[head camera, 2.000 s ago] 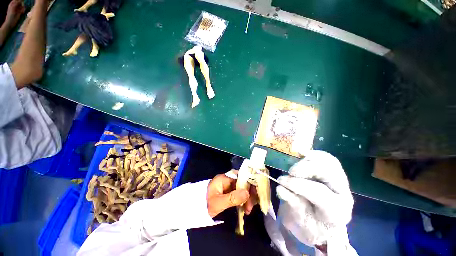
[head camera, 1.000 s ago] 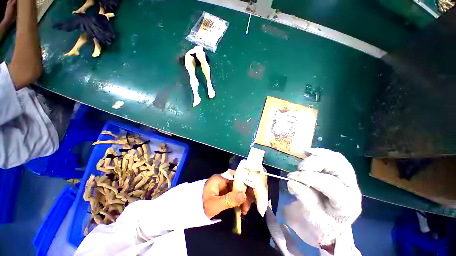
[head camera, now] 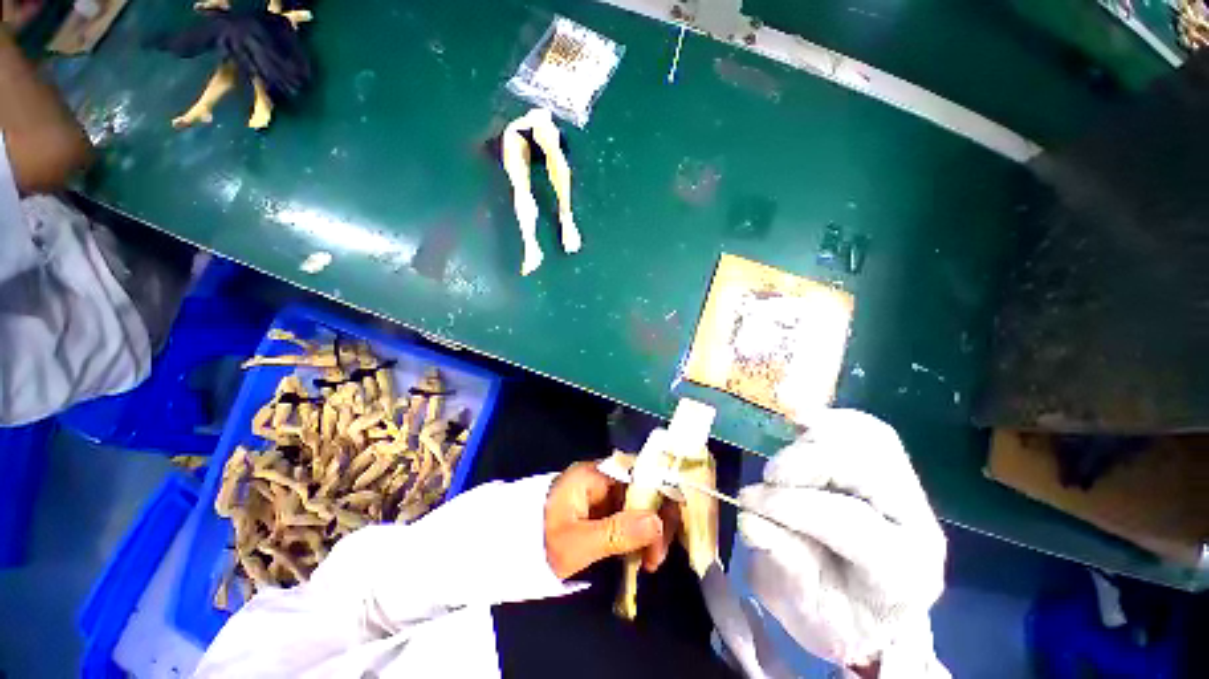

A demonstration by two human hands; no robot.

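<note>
My left hand (head camera: 599, 520), with bare fingers showing, is shut on a pair of pale tan figure legs (head camera: 697, 511), held over my lap just off the bench's near edge, feet down. A whitish block-like part shows at their top. My right hand (head camera: 842, 531), in a white knit glove, grips a thin pale applicator stick (head camera: 716, 495) like a pencil. Its tip touches or nearly touches the legs near the hip; my fingers partly hide the legs. The cardboard palette (head camera: 765, 336) with a whitish smear lies on the bench just beyond my hands.
A pair of legs (head camera: 541, 190), a zip bag (head camera: 566, 69) and black bundles (head camera: 252, 56) with tan legs lie on the green bench (head camera: 398, 159). A blue bin (head camera: 484, 422) of tan legs is at left. A dark hood (head camera: 1100, 292) and carton (head camera: 1127, 480) are at right. Another person's arm (head camera: 37, 126) is at left.
The stick's tip has shifted slightly on the legs and its angle has changed as my gloved hand moved. The other person's arm has moved left. My left hand keeps its hold.
</note>
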